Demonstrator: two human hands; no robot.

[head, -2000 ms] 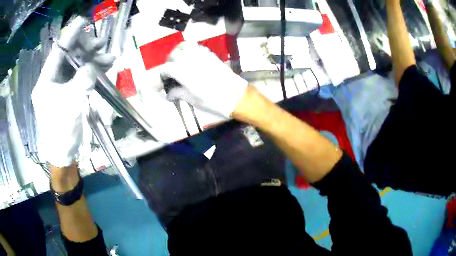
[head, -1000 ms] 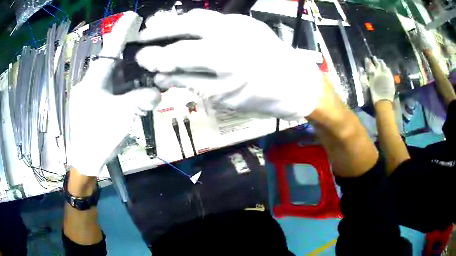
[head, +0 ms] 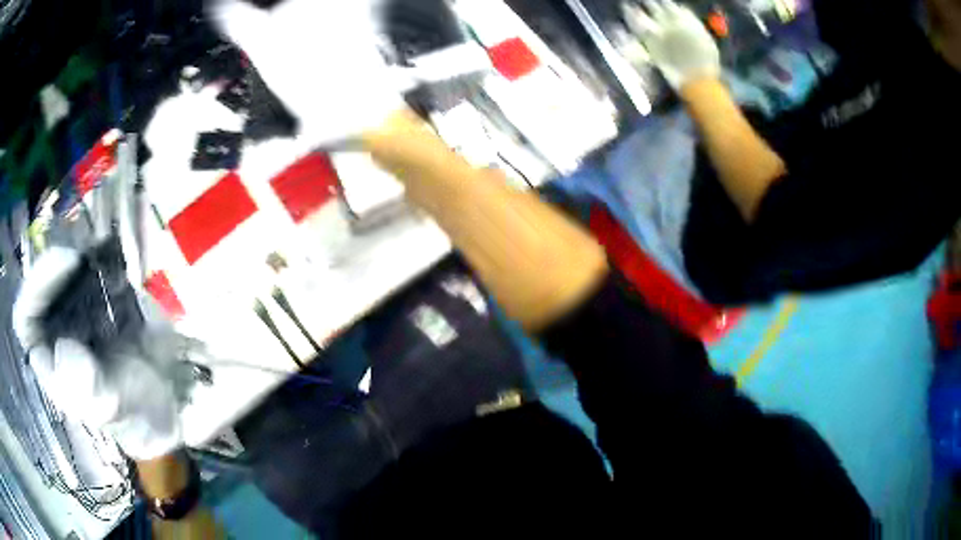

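Observation:
My left hand (head: 100, 359), in a white glove, is blurred at the left over the bench edge. Its fingers are bent around a dark blocky part (head: 97, 297); its exact shape is unclear. My right hand (head: 306, 65), also gloved, is stretched out to the back of the bench, blurred and partly cut off by the top edge. Whether it holds anything cannot be told. Two thin dark sticks (head: 287, 325) lie side by side at the near bench edge. Red patches (head: 213, 216) lie on the white top.
Grey metal strips (head: 129, 211) lie at the left, with thin wires (head: 79, 487) at their near ends. A small black piece (head: 218, 150) lies behind the red patches. A red stool (head: 669, 283) stands right of my legs. Another person's gloved hand (head: 678, 44) is at the upper right.
My hands were together at the dark part; they are now apart. My right hand has moved to the back, my left down and left. The view has also turned.

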